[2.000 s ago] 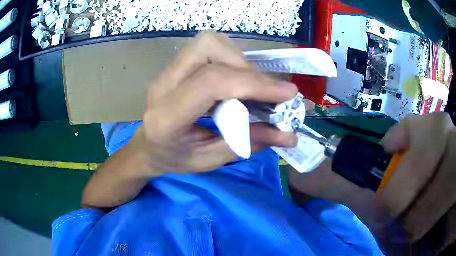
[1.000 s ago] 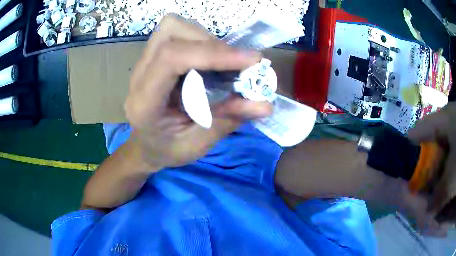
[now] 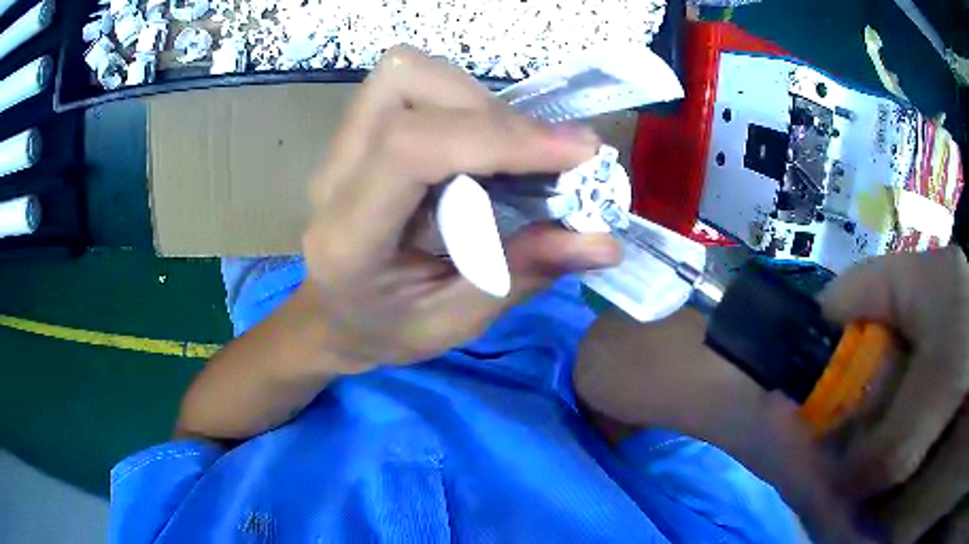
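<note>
My left hand (image 3: 425, 213) is closed around a white tripod stick body, most of it hidden by the fingers. Its round white leg hub (image 3: 593, 193) faces right, between my thumb and index finger. Three white folding legs (image 3: 648, 278) splay around the hub. My right hand (image 3: 903, 361) is shut on an electric screwdriver (image 3: 776, 329) with a black nose and orange body. Its thin metal bit points left and reaches the hub's lower right side; whether the tip sits in a hole or carries a screw cannot be told.
A black parts tray (image 3: 319, 78) with heaps of small white pieces lies at the top. A cardboard sheet (image 3: 228, 175) lies in front of it. A pale screw feeder (image 3: 744, 138) stands on a red base (image 3: 675, 149) at right. White tubes (image 3: 19, 149) lie at far left.
Since a second ago, the screwdriver has moved left, its bit now at the hub. My left hand and the stick have moved slightly right.
</note>
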